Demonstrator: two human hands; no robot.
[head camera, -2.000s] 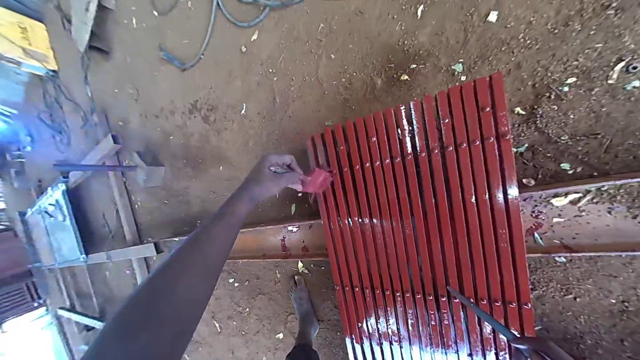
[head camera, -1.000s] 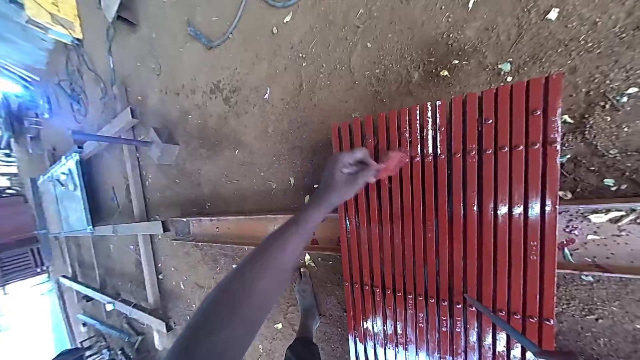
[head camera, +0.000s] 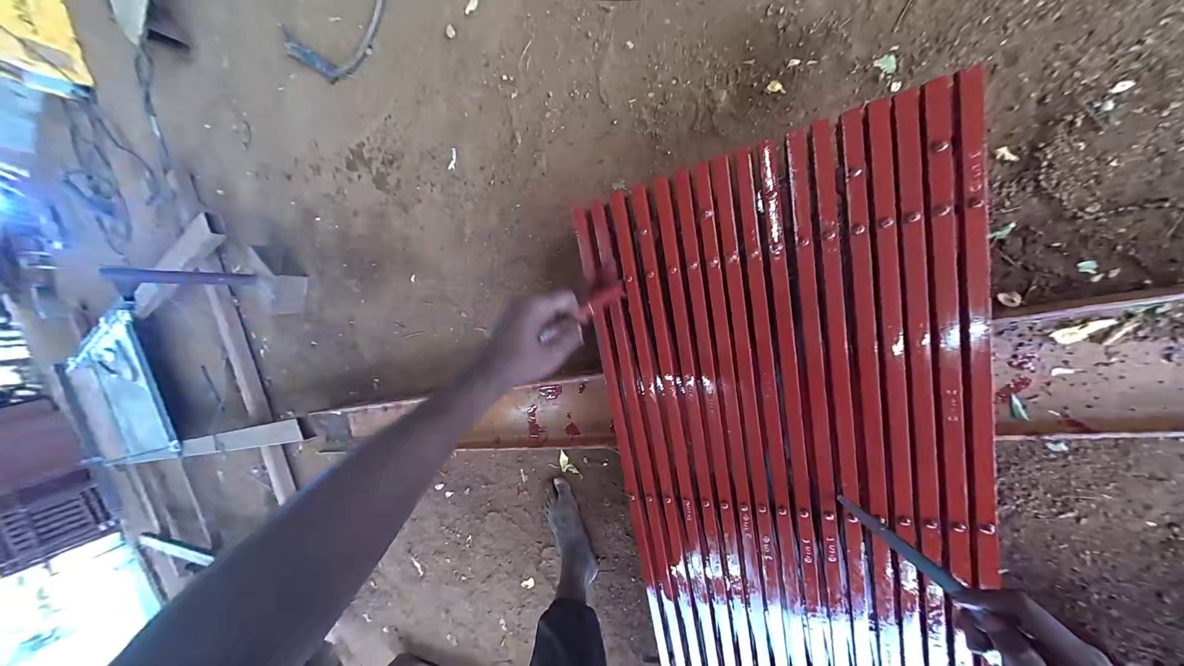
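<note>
A panel of parallel metal slats (head camera: 805, 370), coated in glossy red with rows of rivet-like bumps, lies across a rusty metal beam (head camera: 527, 414). My left hand (head camera: 546, 328) grips a small paintbrush (head camera: 606, 298), blurred, whose red-covered bristles are at the panel's left edge; whether they touch it cannot be told. At the lower right, my right hand (head camera: 1004, 615) is closed around one end of a thin dark metal rod (head camera: 902, 546). The rod slants up and left over the slats, its far tip near a row of bumps.
A bare foot (head camera: 571, 532) stands on the dirt ground below the beam. To the left are long metal bars (head camera: 242, 361), a bluish metal frame (head camera: 129, 384) and cables (head camera: 102, 185). A piece of hose or cable (head camera: 342, 65) lies at the top. Red drips mark the beam.
One second ago my left hand and the brush were over the slats; now they are at the panel's left edge. My right hand has come into view since then. The view has shifted.
</note>
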